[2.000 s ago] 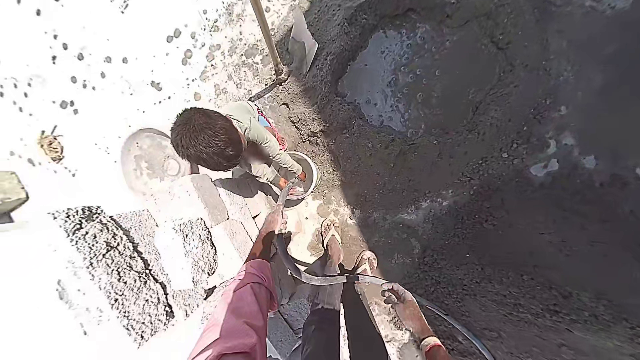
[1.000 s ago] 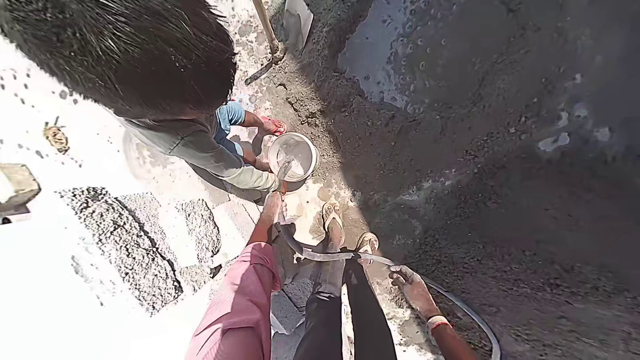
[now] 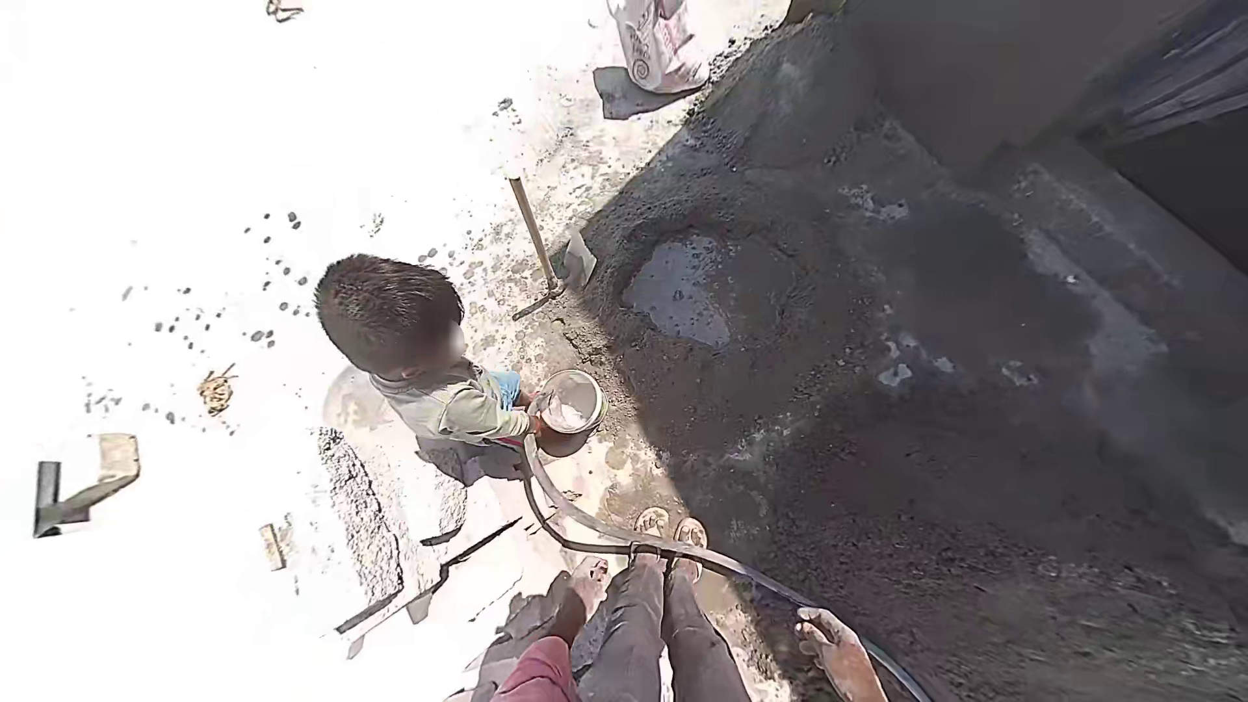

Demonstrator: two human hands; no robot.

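Note:
A long flexible hose (image 3: 634, 534) curves from a person beside a bucket, over my shins, to the lower right. My left hand (image 3: 589, 579) is below the hose, apart from it, with nothing visible in it. My right hand (image 3: 829, 639) is beside the hose with its fingers bent; whether they grip it cannot be told. The other person (image 3: 444, 400) crouches at the upper left, a hand at the hose's end near the rim of the round bucket (image 3: 573, 402), which has pale contents.
A wet, grey puddle (image 3: 682, 288) lies within a ring of sand or mortar mix (image 3: 780, 390). A long-handled hoe (image 3: 534, 239) stands beside it, with a pale flat piece (image 3: 579, 259). A printed sack (image 3: 658, 49) is at the top. Rough blocks (image 3: 361, 517) lie at left.
My left hand has let go of the hose and drawn back. The other person's head has moved away from below my view, and the hose end is now at that person's hand. The view has widened.

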